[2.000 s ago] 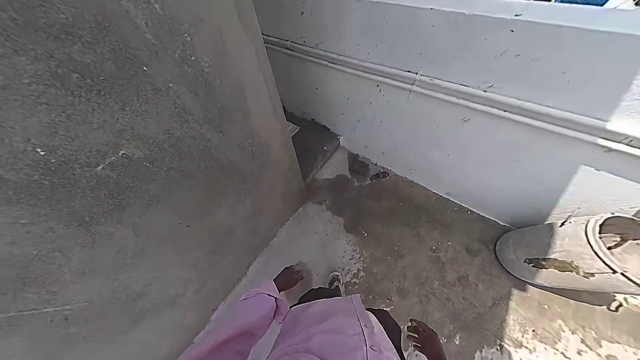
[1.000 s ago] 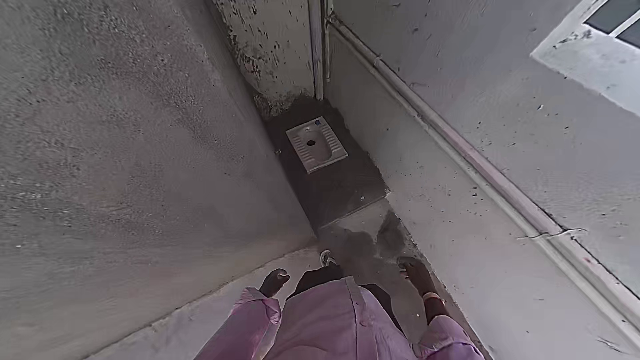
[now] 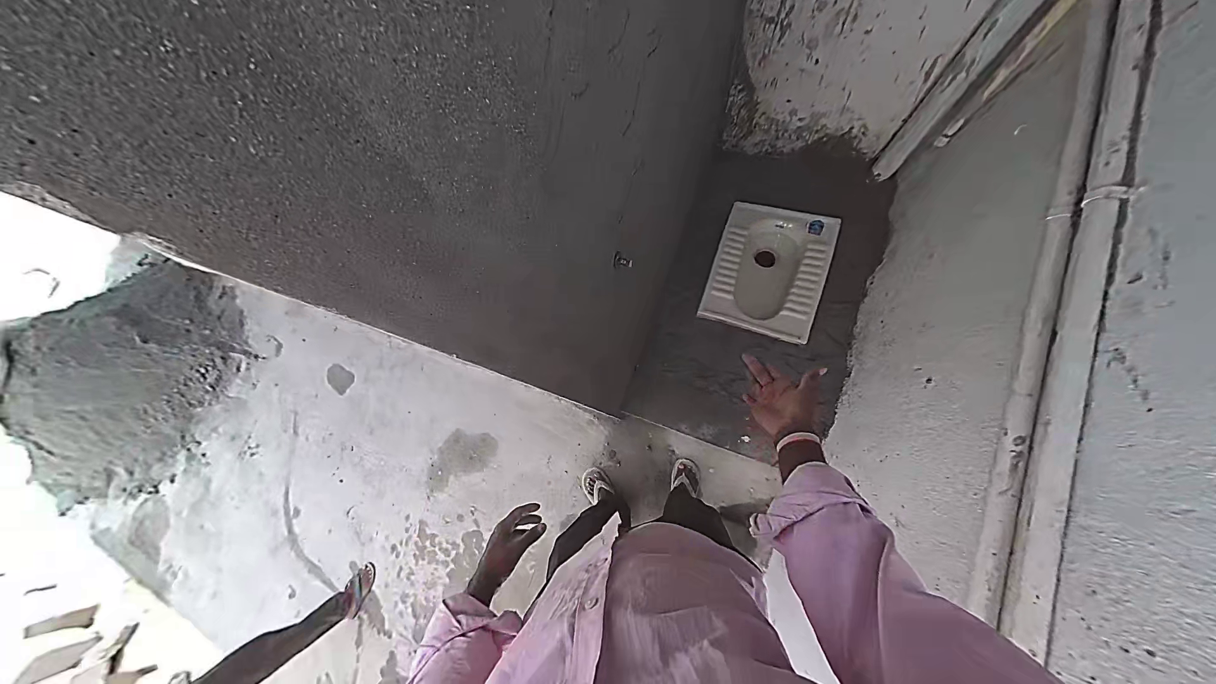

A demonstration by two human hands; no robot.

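Observation:
My right hand [image 3: 784, 401], with a band at the wrist, reaches forward with spread fingers just below a white ceramic squat toilet pan [image 3: 769, 271]. It holds nothing. The pan lies in dark, smooth cement flooring [image 3: 703, 380] in a narrow recess and bears a small blue sticker. My left hand [image 3: 510, 546] hangs beside my body at the lower middle, fingers loosely curled and apart, with nothing in it. Both sleeves are pink.
A grey plastered wall [image 3: 427, 171] borders the recess on the left; pipes [image 3: 1054, 313] run along the right wall. A board [image 3: 969, 85] leans at the back. A cement heap [image 3: 123, 370] lies at the left. Another person's sandalled foot [image 3: 359, 589] stands at lower left.
My right hand has moved forward, toward the pan, and its fingers have spread. The view has swung from the white wall and bucket to the recess with the pan.

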